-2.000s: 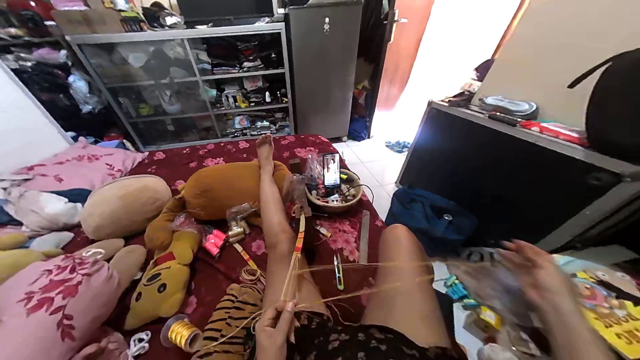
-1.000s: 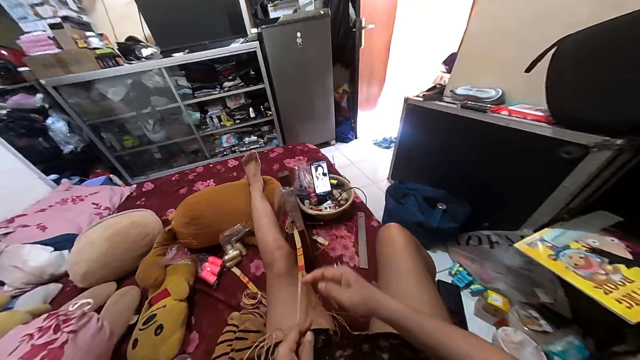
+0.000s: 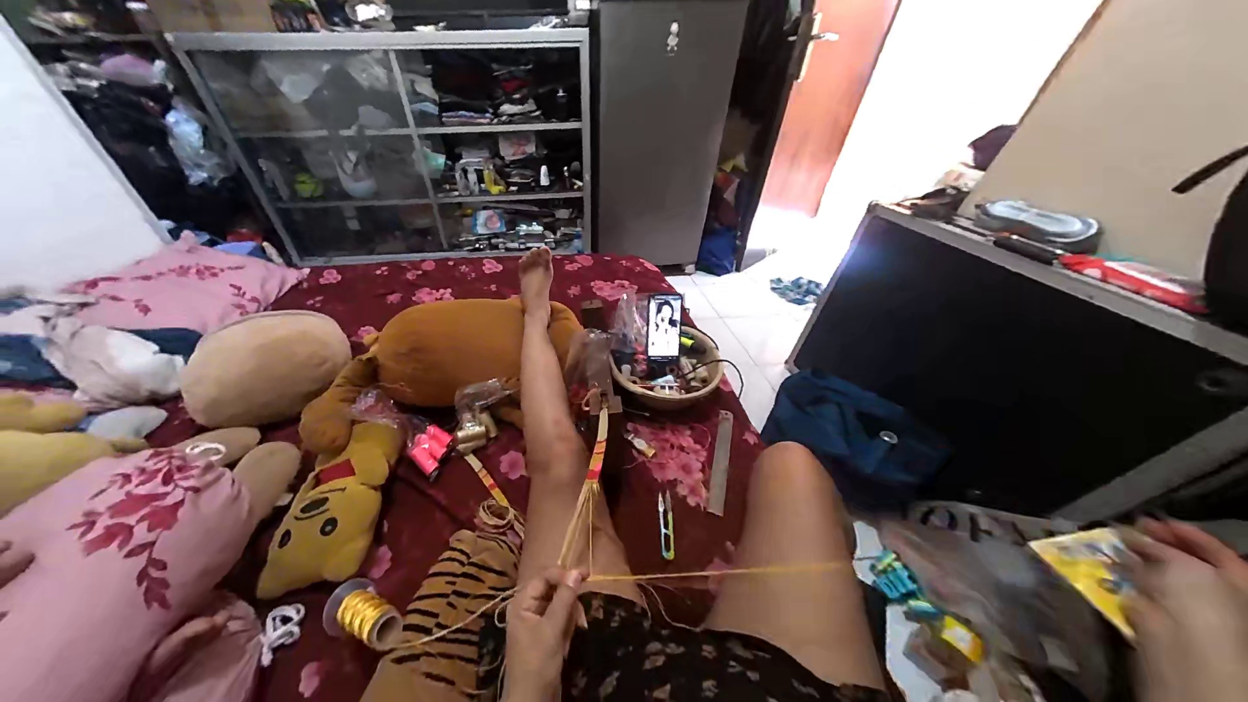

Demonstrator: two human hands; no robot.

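A flat woven band [image 3: 597, 458] of cream, red and yellow cord runs from a clip near the basket down to a fan of loose strands. My left hand [image 3: 546, 614] is closed on those strands above my lap. One yellow strand [image 3: 721, 571] stretches from it toward my right hand [image 3: 1180, 585], which is out at the far right and blurred; whether it holds the strand's end is not clear. A spool of golden cord [image 3: 365, 616] lies left of my left hand, its thread leading to that hand. Thread snips [image 3: 666, 525] and a metal ruler [image 3: 720, 463] lie between my legs.
A basket [image 3: 673, 398] of small items holds up a phone [image 3: 664, 328]. Pink thread spools [image 3: 430, 449], a second woven band [image 3: 486, 480] and plush toys [image 3: 331, 517] lie at left. At right are a blue bag [image 3: 848, 429], plastic-bagged items and a black panel [image 3: 916, 361].
My right hand has swung from beside the band out to the far right, and a yellow strand is now stretched sideways. My left hand has stayed at the strands.
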